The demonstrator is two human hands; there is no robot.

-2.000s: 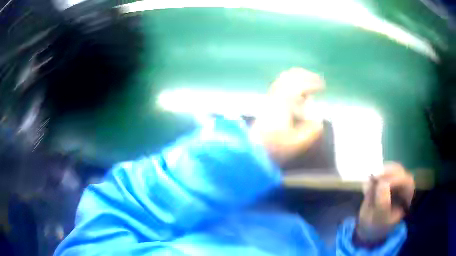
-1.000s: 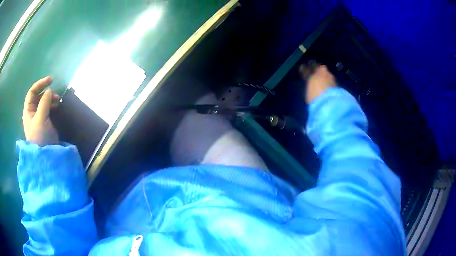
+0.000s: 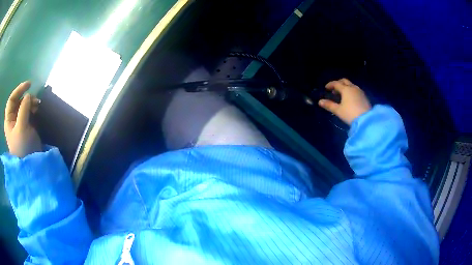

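Observation:
The black sheet lies on the green bench at the left, with the glossy white backing above it. My left hand is over the sheet's left side, fingers curled and apart, with a small bright spot at one fingertip that I cannot make out. My right hand is off the bench at the right, below table level. Its thumb and fingers close around a small dark thing; its shape is hard to tell against the dark background.
The bench's pale yellow edge curves down the left. Green frame bars cross the dark area under and beside the bench. A dark horizontal bar with a round metal end and a thin cable are near my leg. A pale rail stands at the lower right.
The view has swung right and off the bench since the oldest frame. Since one second ago my right hand has moved slightly right and down, and the bench has shifted left in view.

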